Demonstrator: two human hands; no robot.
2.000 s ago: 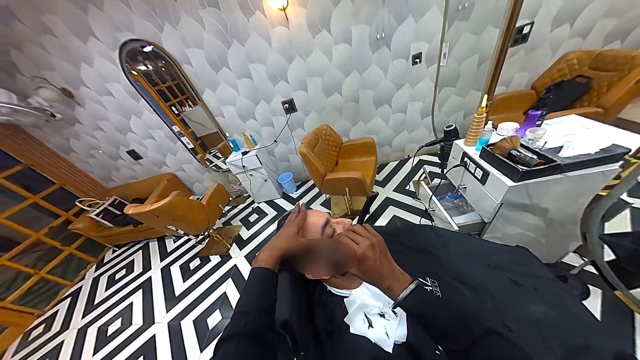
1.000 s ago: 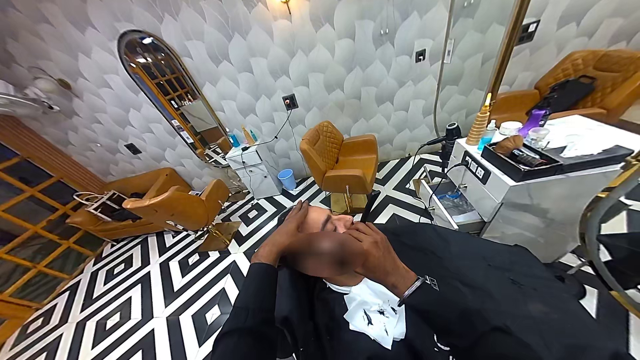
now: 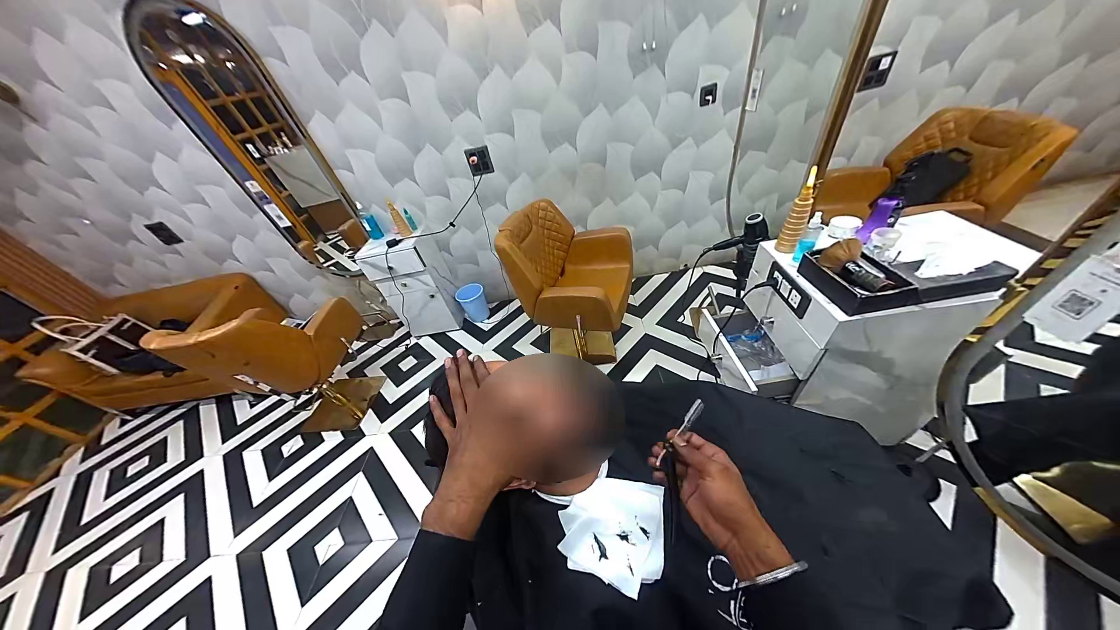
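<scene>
A person lies back under a black barber's cape, the face blurred. My left hand rests against the side of the head and face, fingers spread toward the hair; the blur hides part of it. My right hand is over the cape, to the right of the head, and holds a straight razor with its blade end pointing up and its dark handle hanging down. White tissue with dark hair clippings on it lies on the person's chest, between my two forearms.
A white cabinet at right carries a black tray, bottles and a brush; its drawer stands out. A hair dryer hangs beside it. Tan salon chairs, a blue bin and a mirror frame stand around.
My right hand has moved away from the face to the right, over the cape, and the razor now shows plainly in it. My left hand stays at the head.
</scene>
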